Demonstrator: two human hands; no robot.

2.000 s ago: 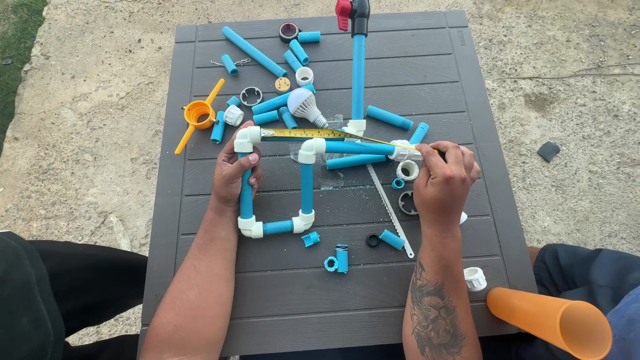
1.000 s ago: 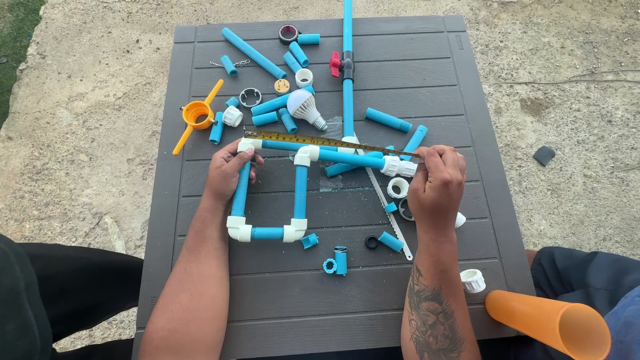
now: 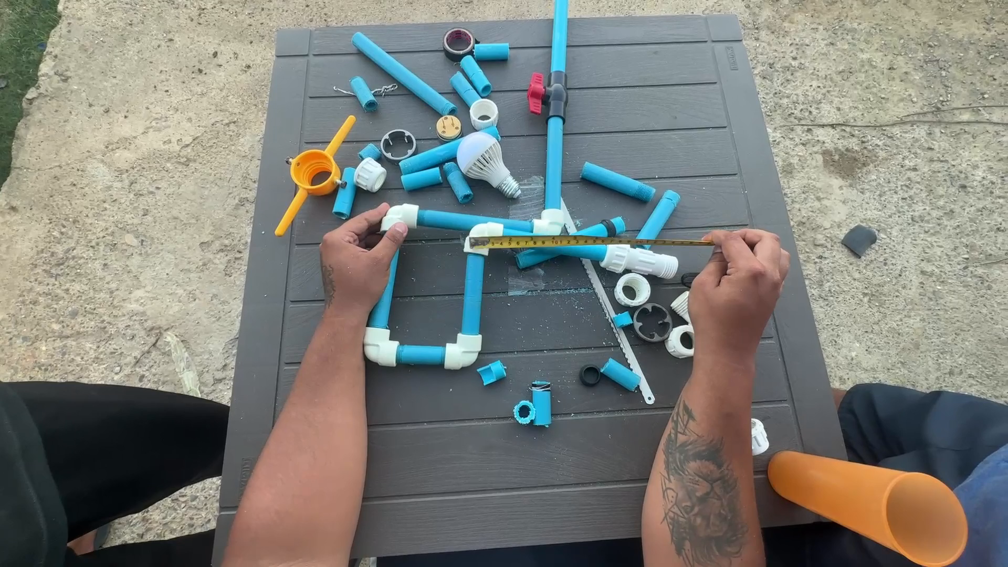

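Note:
My left hand [image 3: 358, 256] grips a white elbow fitting [image 3: 400, 216] at the upper left corner of a blue pipe assembly [image 3: 472, 295]. Between the fingertips of my right hand [image 3: 740, 276] is the end of a yellow measuring tape strip [image 3: 591, 242]. The strip stretches left to another white elbow, above the short pipe that ends in a white threaded coupling [image 3: 639, 261]. A long upright pipe with a red-handled valve [image 3: 556, 94] joins the assembly at a white fitting [image 3: 549, 221]. The strip's left end lies over the second elbow.
Blue pipe offcuts [image 3: 618, 182], an LED bulb [image 3: 484, 159], an orange two-handled ring [image 3: 314, 172] and white nuts [image 3: 632, 290] lie around the assembly on the grey table [image 3: 441, 504]. A saw blade [image 3: 618, 327] lies partly beneath it. A large orange tube [image 3: 866, 500] is at the right corner.
The strip's left end has moved from the upper left elbow to the second elbow. My right hand still holds the strip. The valve pipe has swung right since one second ago.

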